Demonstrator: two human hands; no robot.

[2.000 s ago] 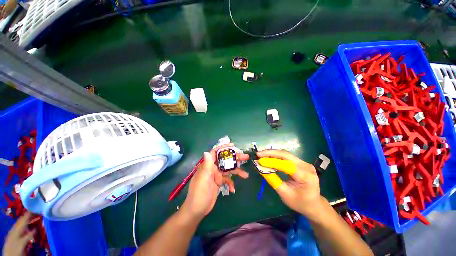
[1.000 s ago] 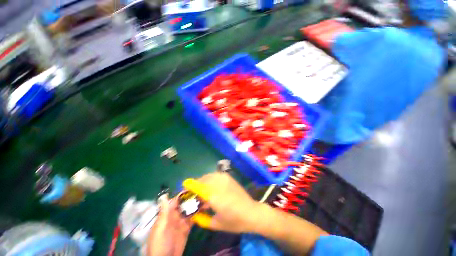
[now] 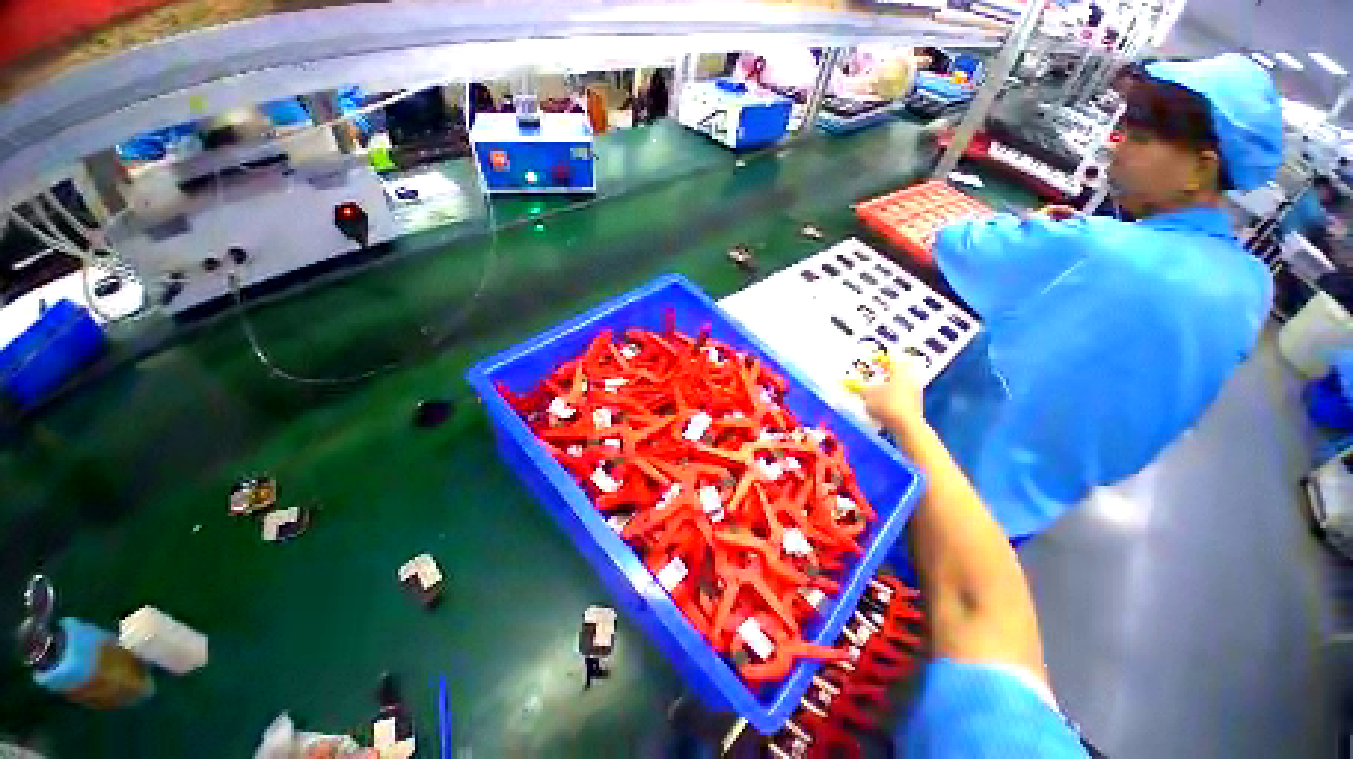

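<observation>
My right hand (image 3: 892, 398), with yellow finger cots, is stretched out over the white slotted tray (image 3: 801, 323) beyond the bin. Its fingertips are around a small dark device housing (image 3: 865, 365) at the tray's near edge. Whether the housing touches the tray cannot be told. The tray has rows of dark slots or parts. Only a sliver of my left hand (image 3: 336, 750) shows at the bottom edge, beside a white wipe (image 3: 291, 740); what it holds is hidden.
A blue bin (image 3: 591, 552) heaped with red clamps (image 3: 698, 475) stands in the middle, with more clamps (image 3: 876, 653) below it. Small modules (image 3: 422, 577), a blue stick (image 3: 444, 718), a bottle (image 3: 92, 666) and a white block (image 3: 163, 639) lie left. A person in blue (image 3: 1113, 326) sits right.
The view has swung right and up. My right hand has left my left hand and moved out past the bin to the white tray with the housing. My left hand has slipped almost out of view.
</observation>
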